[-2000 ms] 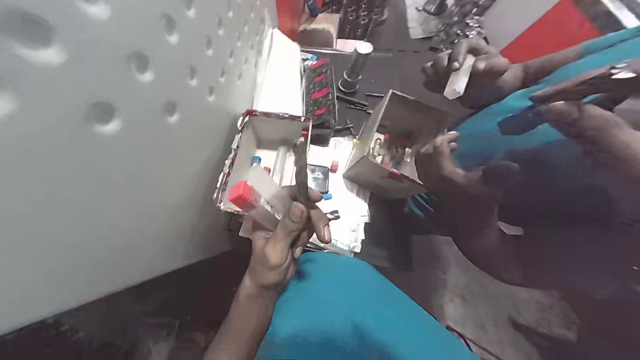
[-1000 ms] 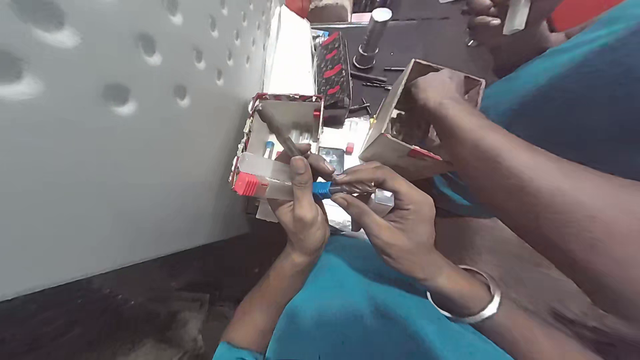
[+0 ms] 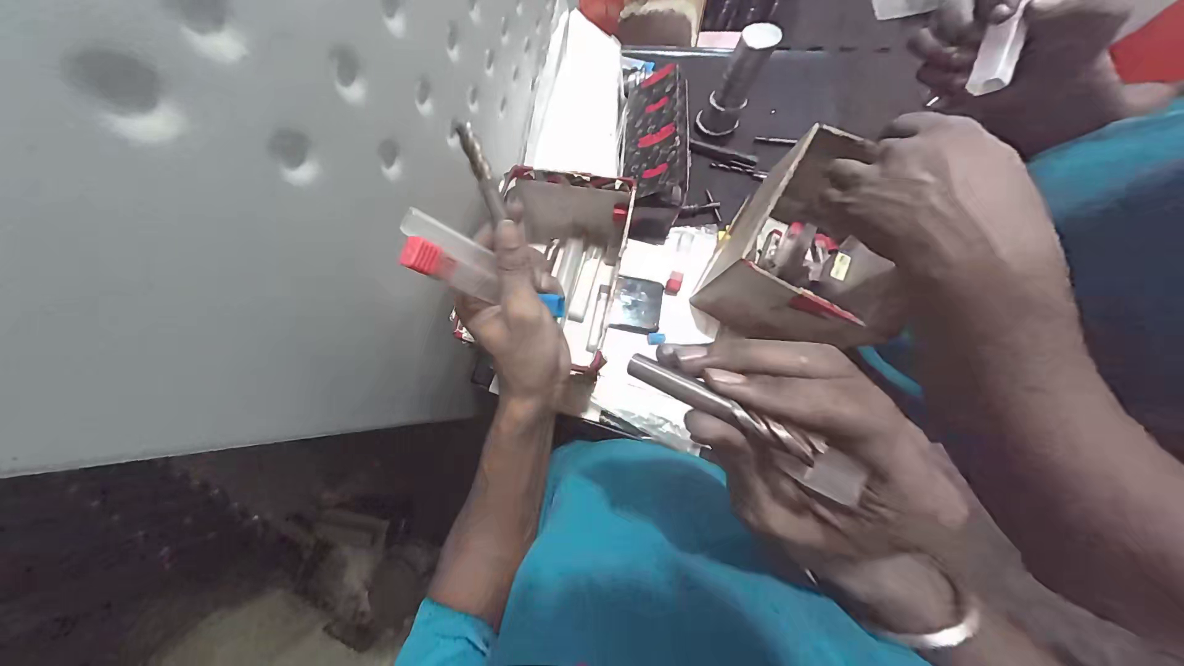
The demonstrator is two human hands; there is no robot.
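My left hand [image 3: 523,324] grips a twist drill bit [image 3: 479,165], its fluted tip pointing up, together with a clear plastic tube [image 3: 467,264] that has a red cap [image 3: 423,256]. A blue cap [image 3: 553,304] shows at its fingers. Lower right, my right hand [image 3: 832,444], with a bangle at its wrist, holds a shiny fluted cutting tool [image 3: 703,393], shank toward the upper left. A translucent plastic piece [image 3: 837,476] lies against the fluted end. Behind my left hand is an open cardboard box [image 3: 573,208] holding clear tubes [image 3: 583,282].
A co-worker's hand [image 3: 953,185] reaches into a second cardboard box [image 3: 777,301]; another person's hand [image 3: 1008,74] holds a clear tube. A metal cylinder [image 3: 740,79], drill bits [image 3: 735,169] and a black-and-red box [image 3: 657,134] lie farther back. The dimpled grey panel [image 3: 231,277] stands at left.
My hands were together at a blue-capped piece one second ago and are now apart. The fluted tool now shows in my right hand. The co-worker's hand remains at the second box.
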